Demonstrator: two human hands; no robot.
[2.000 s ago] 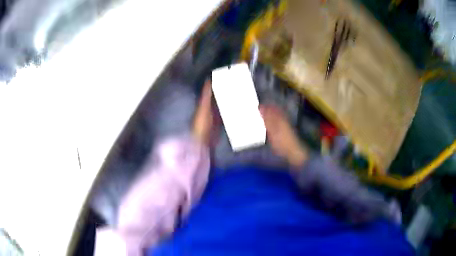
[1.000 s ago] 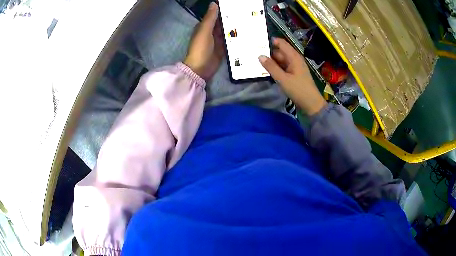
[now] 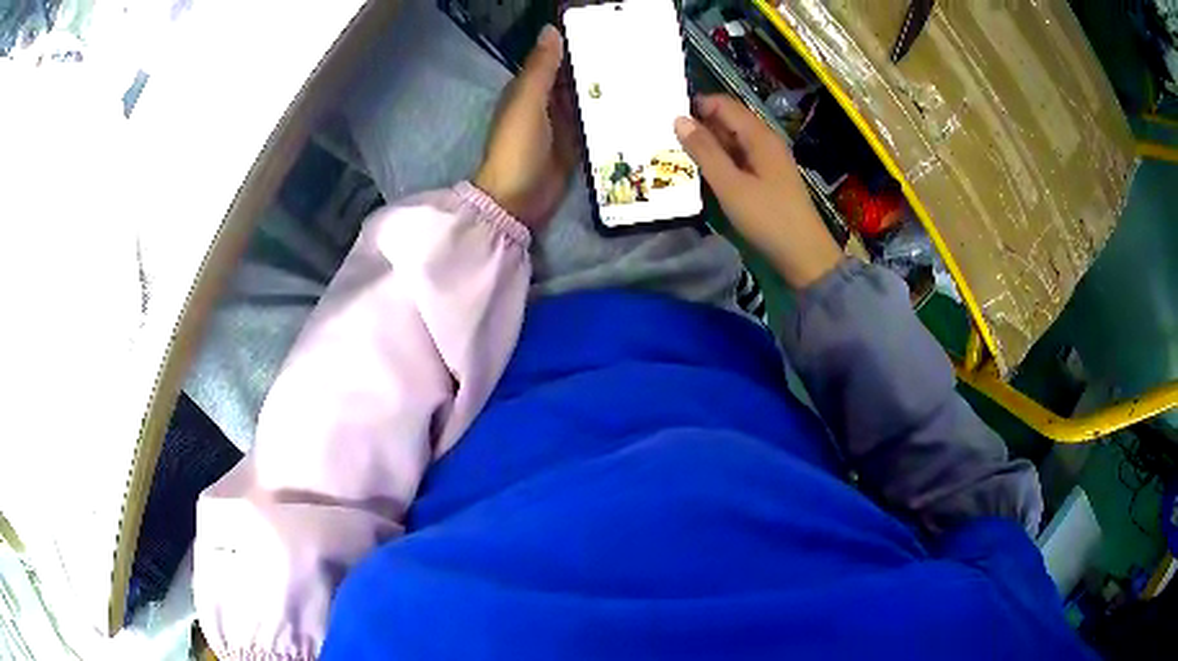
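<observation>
A black smartphone (image 3: 633, 116) with a bright white screen is at the top middle, above my lap. Small pictures show near the screen's lower end. My left hand (image 3: 527, 136), below a pink sleeve cover, holds the phone along its left edge; the fingers behind it are hidden. My right hand (image 3: 752, 174), below a grey sleeve cover, is at the phone's right edge. Its thumb tip is at the edge of the screen and its other fingers are bent. Whether it also grips the phone is not clear.
The white sewing table (image 3: 103, 297) with a brown edge curves along the left. At the right stands a trolley with a yellow frame (image 3: 1079, 424) and a cardboard top (image 3: 1021, 155). Dark scissors (image 3: 912, 29) lie on the cardboard, cut off by the top edge. A red item (image 3: 868, 207) sits below the trolley's edge.
The view has steadied, and the phone sits higher in the picture than two seconds ago. Since one second ago the screen content has changed and my right thumb has moved slightly up.
</observation>
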